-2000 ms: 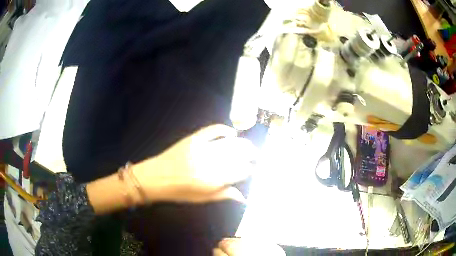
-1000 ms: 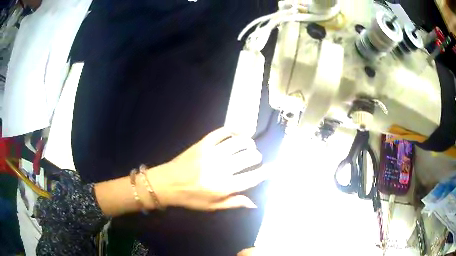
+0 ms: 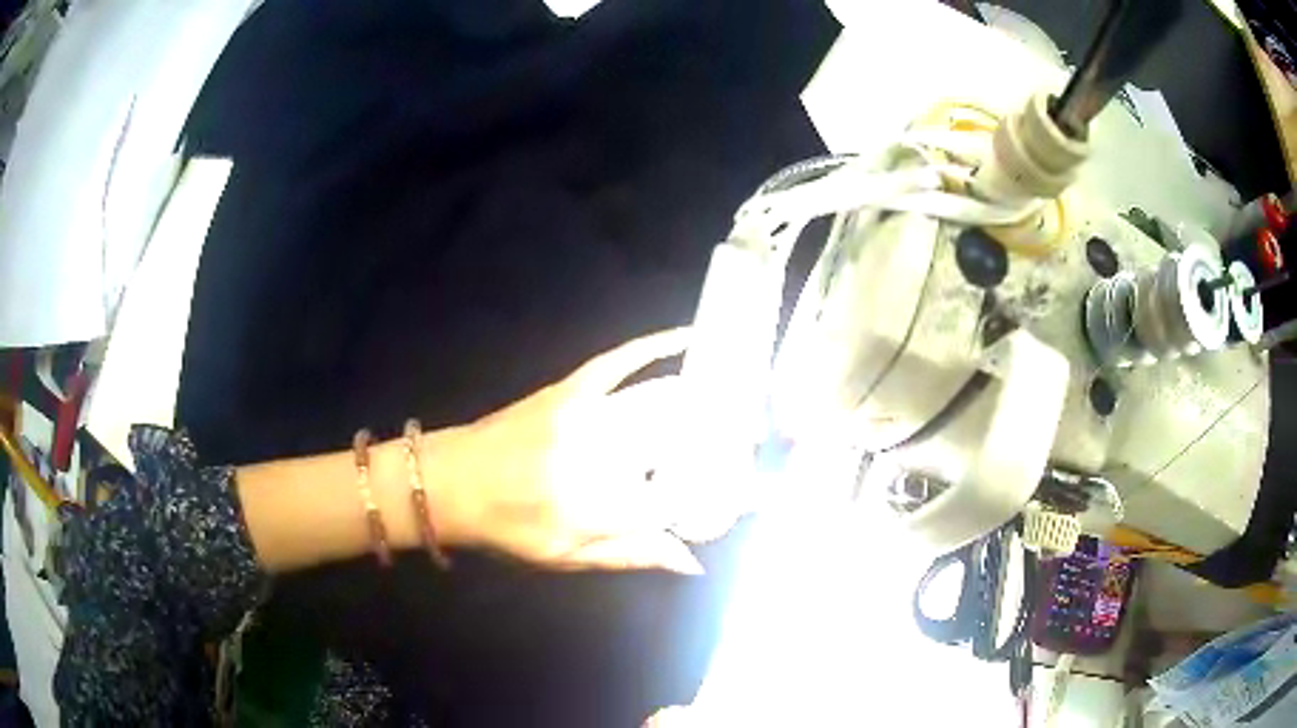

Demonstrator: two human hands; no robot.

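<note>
A large dark cloth panel (image 3: 427, 213) covers the table left of the cream-white sewing machine (image 3: 910, 327). My left hand (image 3: 612, 469) lies palm down on the cloth beside the white machine lamp (image 3: 733, 313), its fingertips partly lost in the glare. I see nothing held in it. Only a small bit of my right hand (image 3: 666, 717) shows at the bottom edge, cut off and washed out. The needle area is hidden by glare and the machine head.
White paper sheets (image 3: 71, 185) lie left of the cloth. Black-handled scissors (image 3: 974, 605) and a lit phone (image 3: 1084, 597) lie right of the glare, partly behind the machine. A blue and white packet (image 3: 1230, 676) is at the lower right. Silver-white spools (image 3: 1159, 306) sit on the machine.
The view has shifted, so the machine head appears nearer and covers more of the scissors and phone. My left hand stays flat beside the lamp. Less of my right hand shows than two seconds ago.
</note>
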